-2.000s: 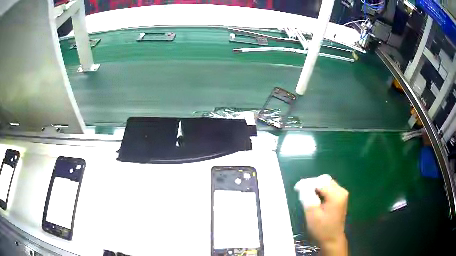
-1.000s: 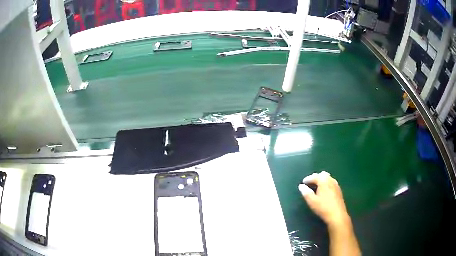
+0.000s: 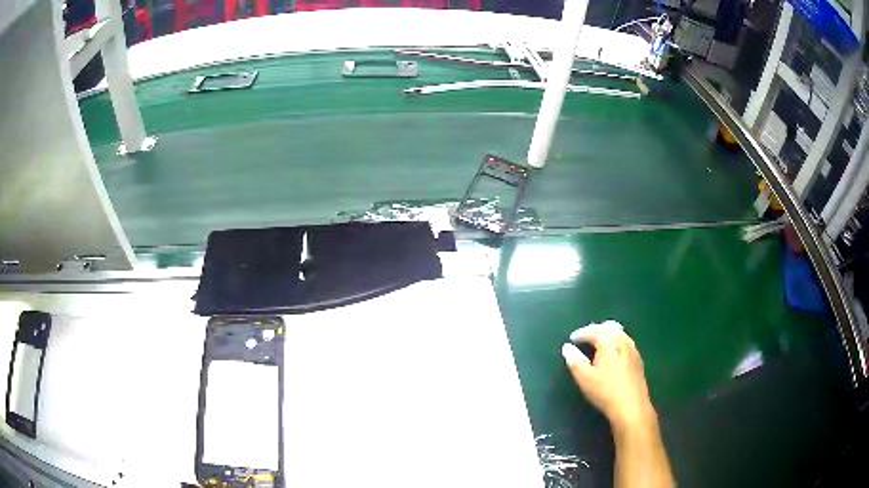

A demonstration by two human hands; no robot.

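A black phone middle frame (image 3: 218, 343) lies upright on the white feed belt (image 3: 410, 381), its large window showing white. Another black frame (image 3: 40, 329) lies farther left on the same belt, near the grey machine cover. My right hand (image 3: 613, 375) is over the green surface, right of the white belt, apart from the frames. It has white finger cots, and its thumb and fingers are curled with a gap between them and nothing seen in it. My left hand is not in view.
A black flap (image 3: 319, 267) lies along the belt's far edge. A loose frame (image 3: 493, 193) rests tilted on shiny scraps near the white post (image 3: 557, 91). Frames (image 3: 379, 70) and rods lie on the far green conveyor belt (image 3: 314, 162). A metal rail (image 3: 762, 162) curves at right.
The frames on the white belt have shifted left in view. The far conveyor's frames have shifted right. My right hand has opened slightly and stays over the green surface.
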